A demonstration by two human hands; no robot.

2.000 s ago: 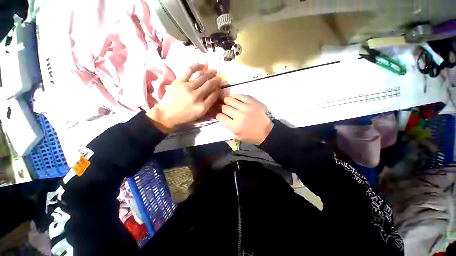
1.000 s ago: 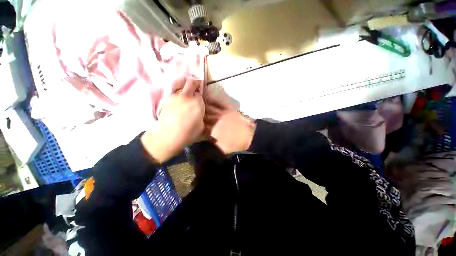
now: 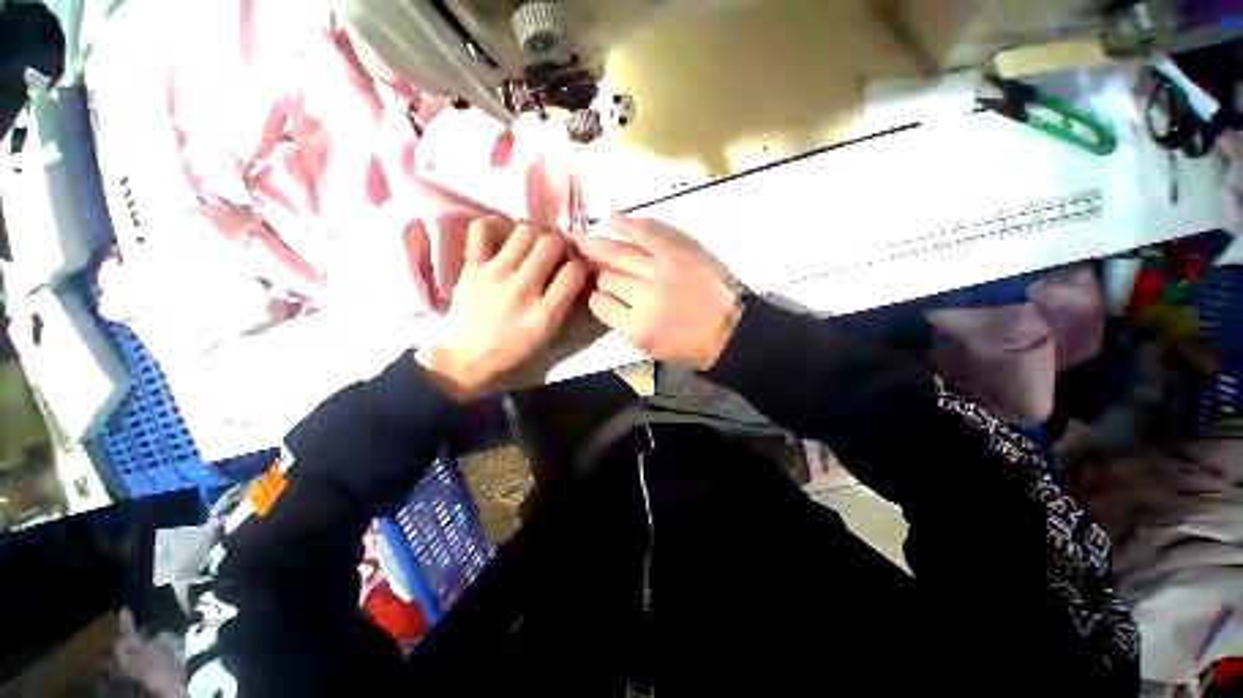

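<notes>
A large pale pink garment panel (image 3: 293, 164) lies heaped on the white table left of the needle area, and its edge runs up to the presser foot area (image 3: 584, 126) of the sewing machine. My left hand (image 3: 511, 300) grips the fabric edge with bent fingers, just in front of the machine head. My right hand (image 3: 661, 289) pinches the same edge, its fingertips close beside my left fingers. The needle is too small and blurred to make out. The fabric between my fingers is mostly hidden.
Green thread snips (image 3: 1056, 116) and black-handled scissors (image 3: 1175, 116) lie at the right. A printed ruler scale (image 3: 981, 229) marks the table. Blue crates (image 3: 439, 535) stand below and at the left. White boxes (image 3: 68, 357) are at the left end. Pink fabric (image 3: 1011, 352) hangs at the right.
My hands were close together low at the table edge and have moved up and slightly apart. The fabric edge by the presser foot now looks more bunched.
</notes>
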